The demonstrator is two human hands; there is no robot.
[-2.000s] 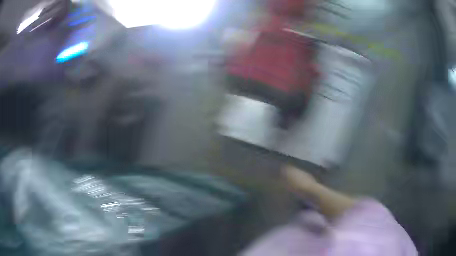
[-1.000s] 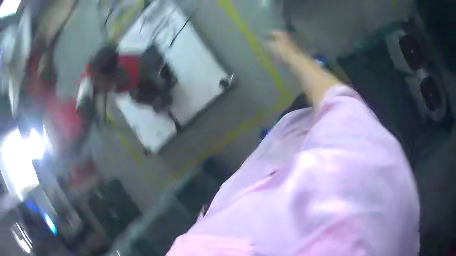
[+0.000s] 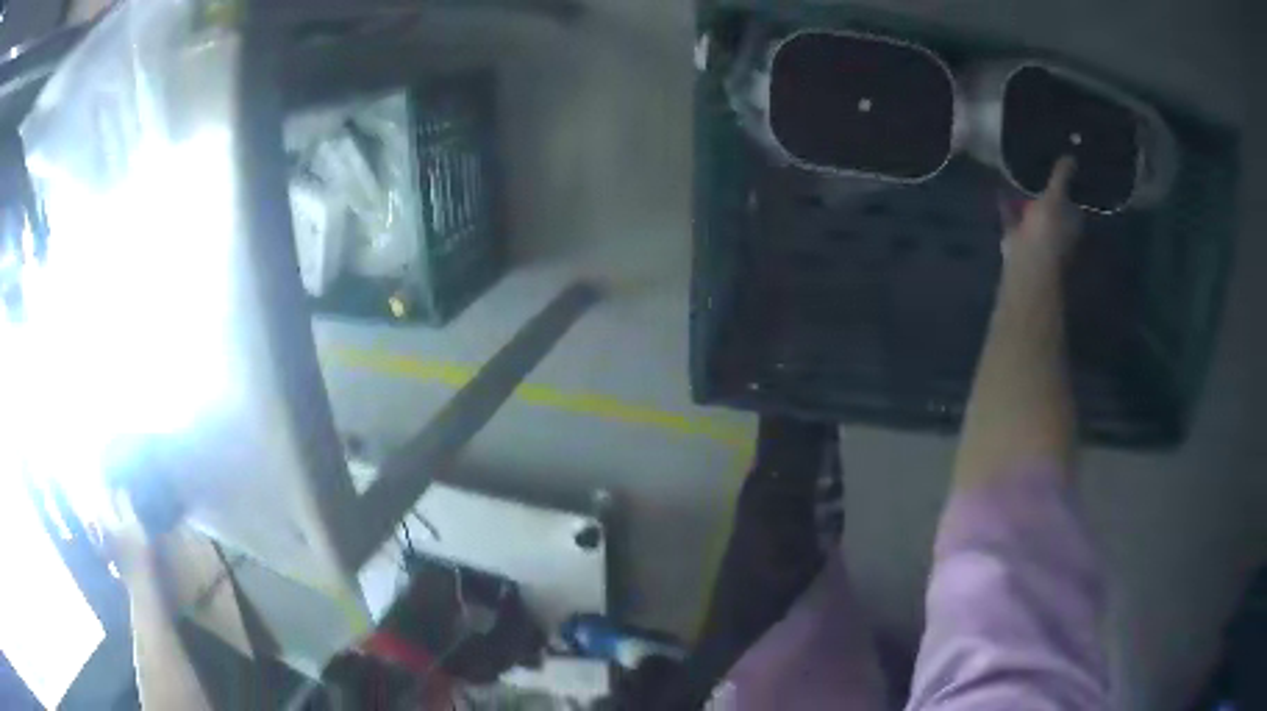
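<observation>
Two electronic units with white bodies and black rounded faces lie side by side at the far end of a dark green crate (image 3: pixel 959 424): a left unit (image 3: pixel 862 109) and a right unit (image 3: pixel 1070 132). My right hand (image 3: pixel 1042 215) is at the lower edge of the right unit, with a finger over its black face; whether it grips the unit cannot be told. My left hand (image 3: pixel 146 521) is at the left, blurred and partly lost in glare beside the brightly lit white bench (image 3: pixel 299 403). What it holds, if anything, cannot be seen.
Another green crate (image 3: pixel 452 195) with clear wrinkled plastic (image 3: pixel 341 195) stands on the floor beyond the bench. A yellow line (image 3: pixel 556 399) crosses the floor. The white base plate (image 3: pixel 528 535) with red and black machine parts is at the bottom. My foot is just below the nearer crate.
The view has swung to the crate with the two units, and my right hand has moved from over the floor to the right unit. My left hand has come into view.
</observation>
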